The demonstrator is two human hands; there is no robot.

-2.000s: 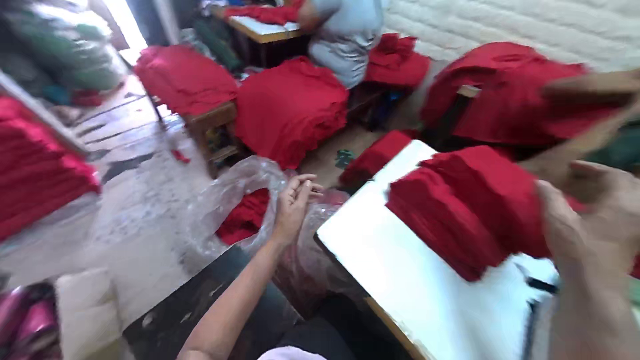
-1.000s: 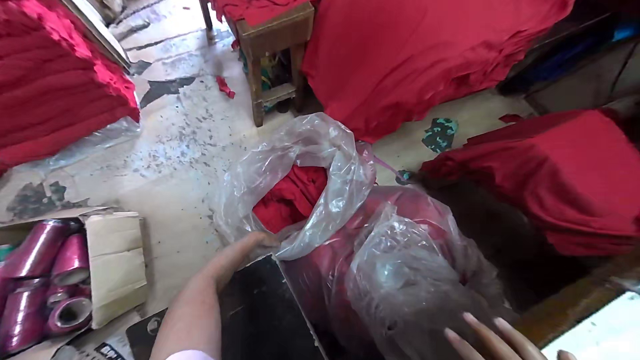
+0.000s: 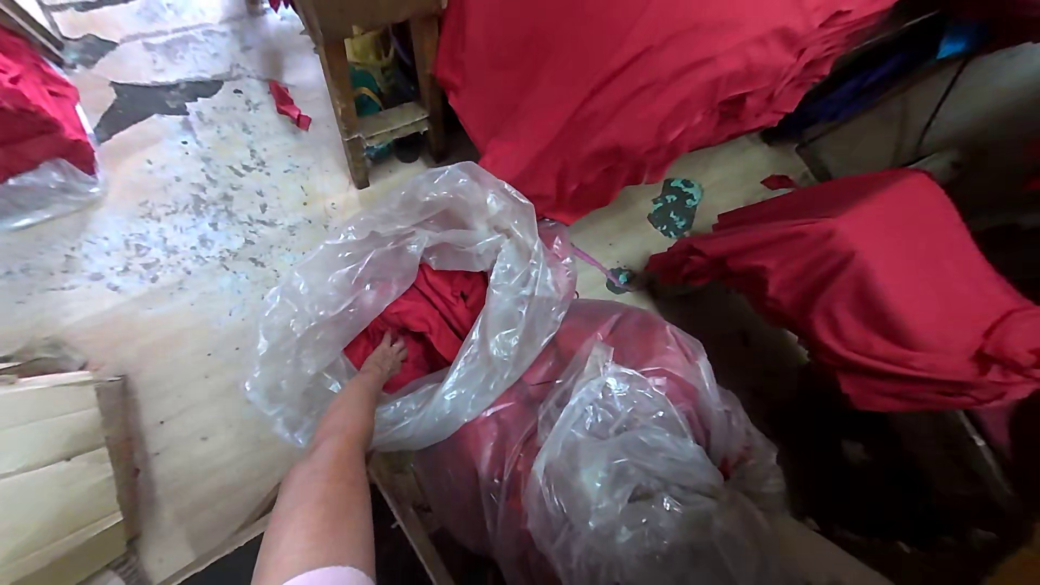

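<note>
My left hand [image 3: 385, 357] reaches into an open clear plastic bag [image 3: 512, 341] and touches the red fabric [image 3: 443, 313] inside it; whether the fingers grip the cloth is hard to see. The bag's rolled rim forms a ring around the cloth. Beside it, to the lower right, stands another clear plastic bag [image 3: 626, 455] with red fabric showing through and its top bunched. My right hand is outside the view.
A large red fabric pile [image 3: 650, 89] hangs down behind the bags, beside a wooden stool [image 3: 349, 89]. More red cloth [image 3: 886, 284] drapes at the right. A cardboard box [image 3: 61, 463] lies at lower left, and a red scrap [image 3: 289, 106] on the floor.
My left hand has moved from the bag's rim onto the red fabric inside. My right hand, seen at the lower right a second ago, has left the view.
</note>
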